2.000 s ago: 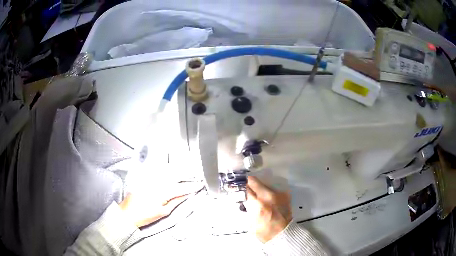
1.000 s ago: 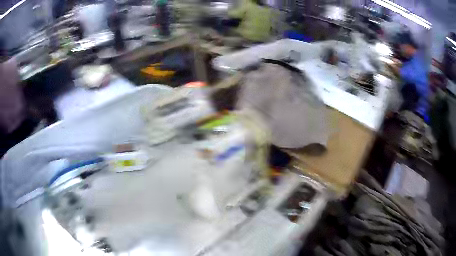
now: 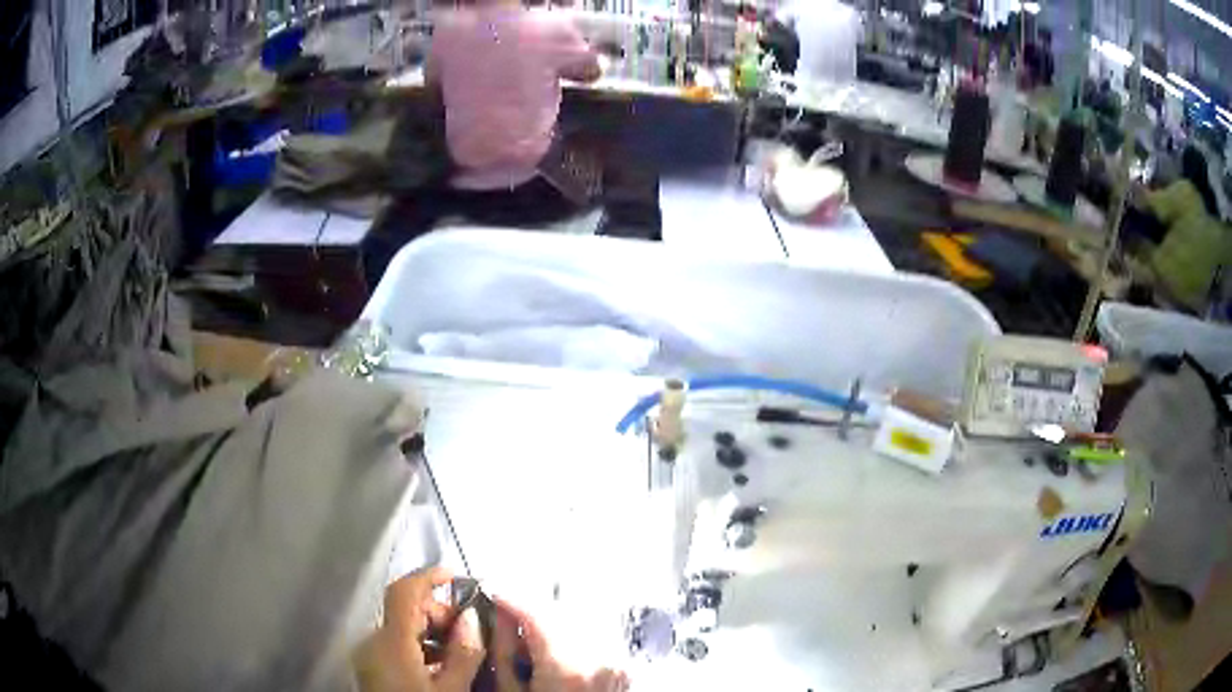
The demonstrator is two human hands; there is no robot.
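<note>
My left hand (image 3: 422, 633) and my right hand (image 3: 547, 658) are close together at the bottom, left of the needle area. A small dark piece (image 3: 470, 595) is pinched in my left fingers, and my right fingers touch it or its lower dark part. A narrow dark strip (image 3: 446, 503) runs from near the hands up to the edge of the taupe cloth (image 3: 203, 521), which is heaped at the left. The sewing machine head (image 3: 865, 541) stands right of the hands. Glare washes out the needle area (image 3: 662, 629).
A white trough (image 3: 811, 291) lies behind the table. A blue air hose (image 3: 757, 385), a cream cone-shaped fitting (image 3: 670, 412), a white carton (image 3: 912, 435) and a control box (image 3: 1034, 385) are behind or on the machine. A person in pink (image 3: 497, 95) is beyond. Grey cloth (image 3: 1178, 473) hangs at right.
The view swung right, then back and higher. Both hands have left the presser foot area and are together at its left with the small dark piece. The taupe cloth now sits higher at the left.
</note>
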